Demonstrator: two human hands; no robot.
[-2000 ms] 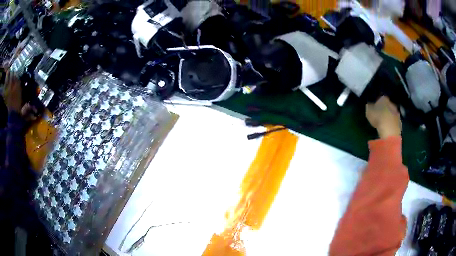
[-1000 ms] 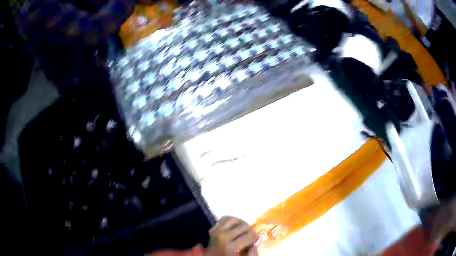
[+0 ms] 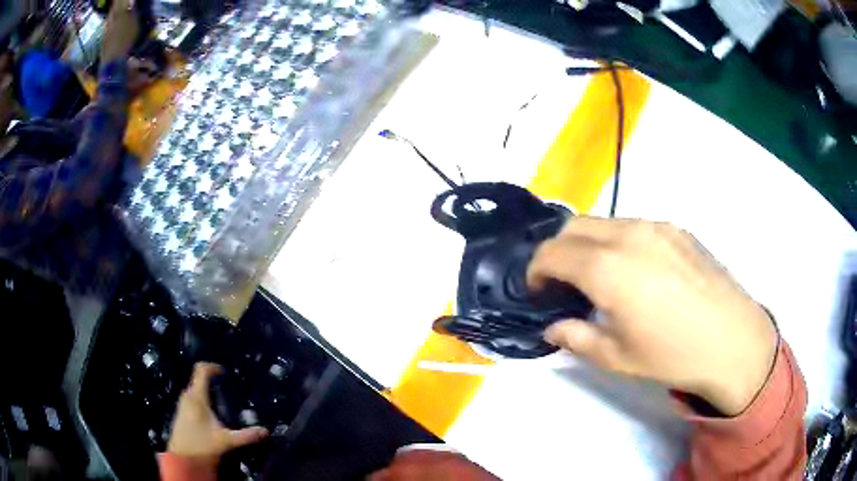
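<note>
A black camera housing [image 3: 503, 272] lies on the white foam sheet [image 3: 376, 254], across the orange tape. It has a ring-shaped end with a thin dark wire and small plug reaching up-left, and a black cable runs up from behind it. My right hand [image 3: 648, 301] grips its right side with fingers and thumb; the fingertips are partly hidden. My left hand [image 3: 211, 418] is at the lower left over a dark area with small shiny parts [image 3: 150, 357], thumb and fingers apart, nothing visible in it. A white stick [image 3: 451, 367] lies just below the housing.
A plastic-wrapped tray [image 3: 244, 131] of silvery star-shaped parts stands at the upper left. Another person's checked sleeve [image 3: 70, 178] is beyond it. White-and-black units [image 3: 752, 19] stand at the upper right edge over the green mat [image 3: 780, 103]. Dark modules [image 3: 827, 446] are at the lower right.
The black housing now lies on the sheet under my right hand. My left hand is now over the dark parts area, away from the sheet's edge. The view has shifted.
</note>
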